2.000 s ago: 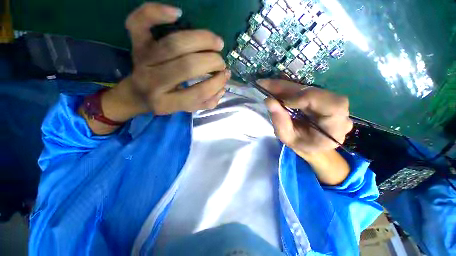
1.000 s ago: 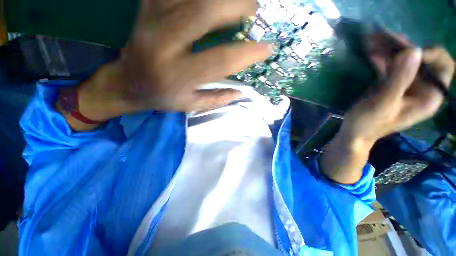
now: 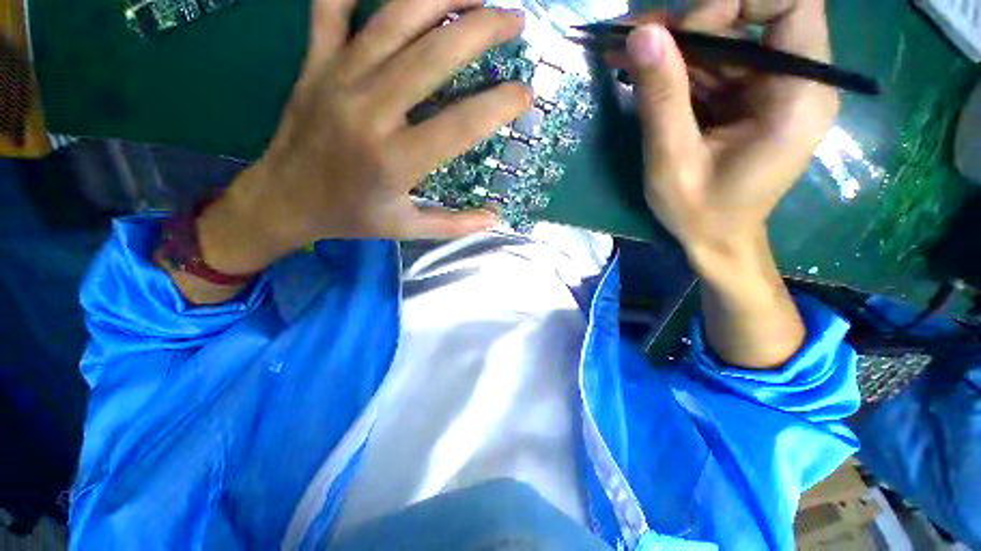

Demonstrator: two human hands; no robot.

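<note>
A green circuit board panel (image 3: 543, 129) with rows of small chips lies on the dark-green mat near its front edge. My left hand (image 3: 371, 135) is spread over the panel's left part, fingers apart, and hides some of it. My right hand (image 3: 726, 118) holds dark, pen-long tweezers (image 3: 769, 59) between thumb and fingers. Their tip points left, at the panel's upper right part, where glare hides whether it touches.
Another green board (image 3: 167, 13) lies at the upper left. Thin green scraps (image 3: 914, 161) lie on the mat (image 3: 247, 81) at the right. A brown item (image 3: 19, 86) stands at the left end. A blue sleeve (image 3: 930, 414) shows at the lower right.
My left hand has come down and spread over the panel, which now sits further left. My right hand swung out right, then came back left above the panel's right side with the tweezers.
</note>
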